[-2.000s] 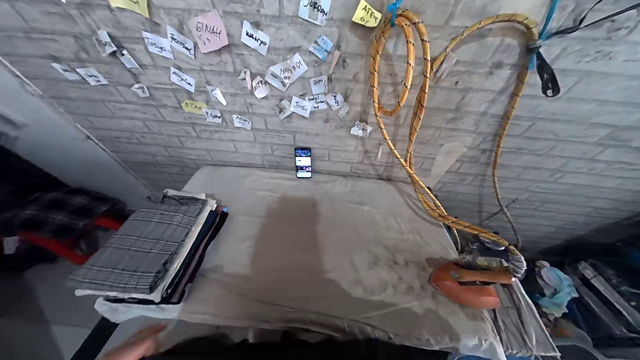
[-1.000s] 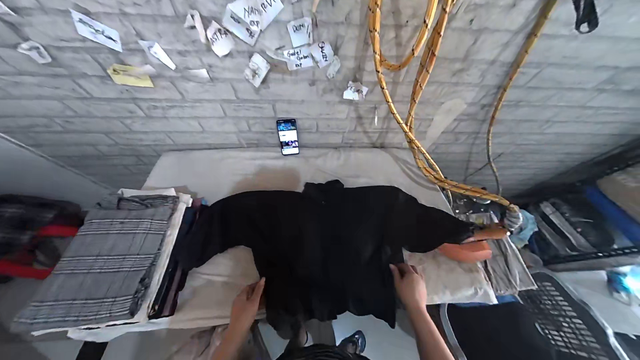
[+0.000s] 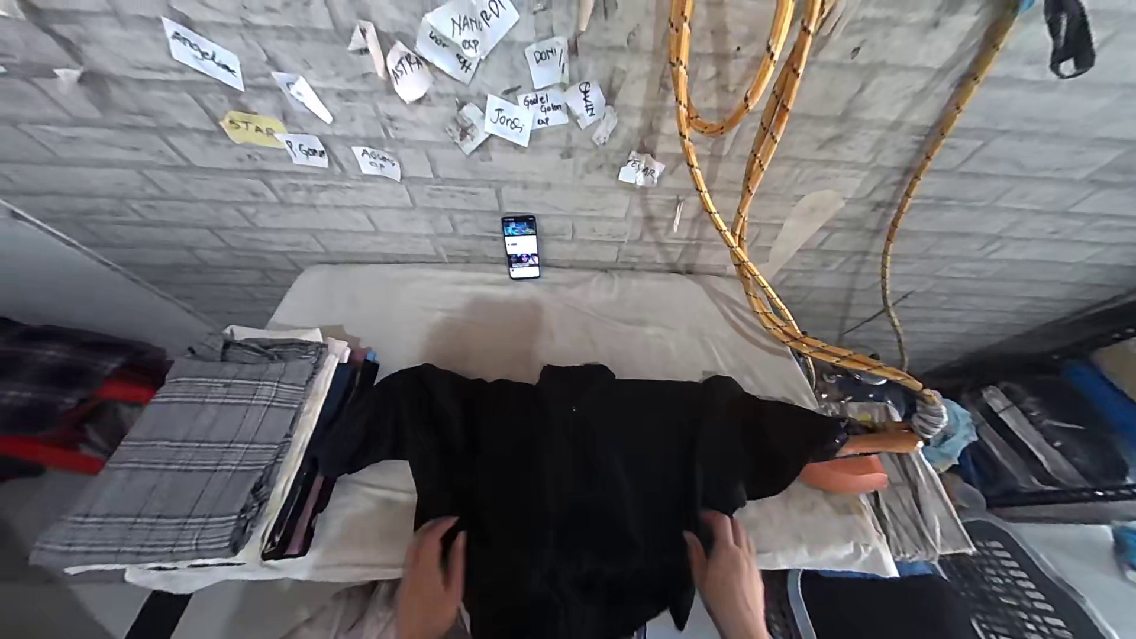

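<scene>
A black long-sleeved shirt [image 3: 577,479] lies spread over a cloth-covered ironing table [image 3: 621,311], its collar toward the wall and its lower part over the near edge. At the shirt's left side edge is my left hand [image 3: 432,568], thumb and fingers curved around the border of the cloth. My right hand [image 3: 726,568] touches the opposite side edge, fingertips on the fabric. Whether either hand grips the cloth cannot be told. The shirt's right sleeve end reaches the wooden handle of an orange iron [image 3: 848,473], partly covering it.
Folded clothes with a grey plaid cloth [image 3: 186,453] on top are stacked at the left. A smartphone [image 3: 522,247] leans on the brick wall. Yellow cord [image 3: 745,257] hangs down to the iron. A dark plastic basket [image 3: 1021,577] and shelves of packed clothes [image 3: 1047,426] stand right.
Two seconds ago the table's middle was bare; the black shirt now lies spread there. Since one second ago both hands have stayed at its side edges. The view has shifted closer to the table.
</scene>
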